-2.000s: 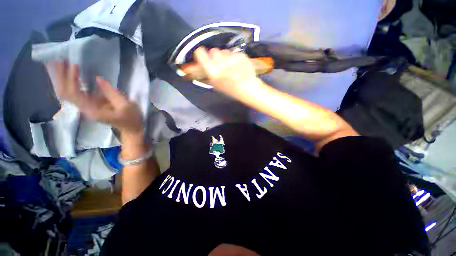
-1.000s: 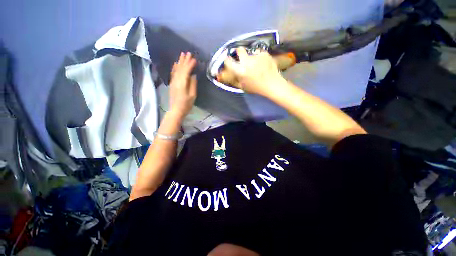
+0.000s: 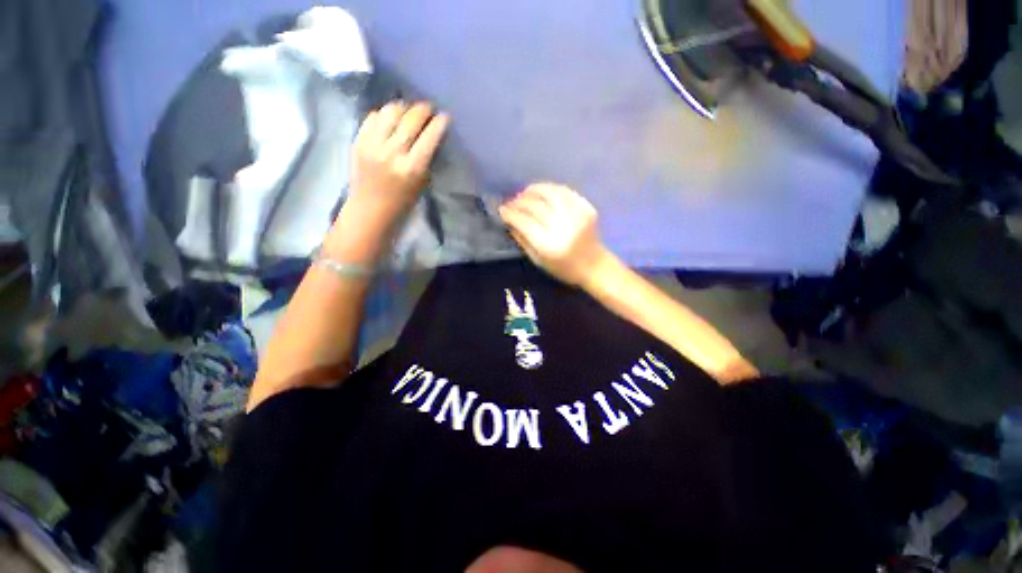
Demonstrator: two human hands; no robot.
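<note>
A garment [image 3: 457,213], dark grey outside and pale inside, lies bunched on the left half of the pressing table. My left hand [image 3: 392,160] is on its upper right part, fingers bent down and closed on the cloth. My right hand [image 3: 557,232] pinches the garment's right end near the front edge of the table; its fingertips are partly hidden. The steam iron [image 3: 700,45] stands at the upper right, cut off by the top edge, with nobody holding it. Its orange-brown handle [image 3: 781,28] shows.
The lavender-blue table cover [image 3: 538,112] has a brownish stain below the iron. A thick dark hose [image 3: 857,106] runs right from the iron. Grey cloth [image 3: 39,157] hangs at the far left. Heaps of clothes [image 3: 146,392] lie below the table, and dark cloth lies at the right.
My right hand has let go of the iron, now further up and right, and moved down to the garment's end. My left hand has closed on the cloth. The garment looks more gathered.
</note>
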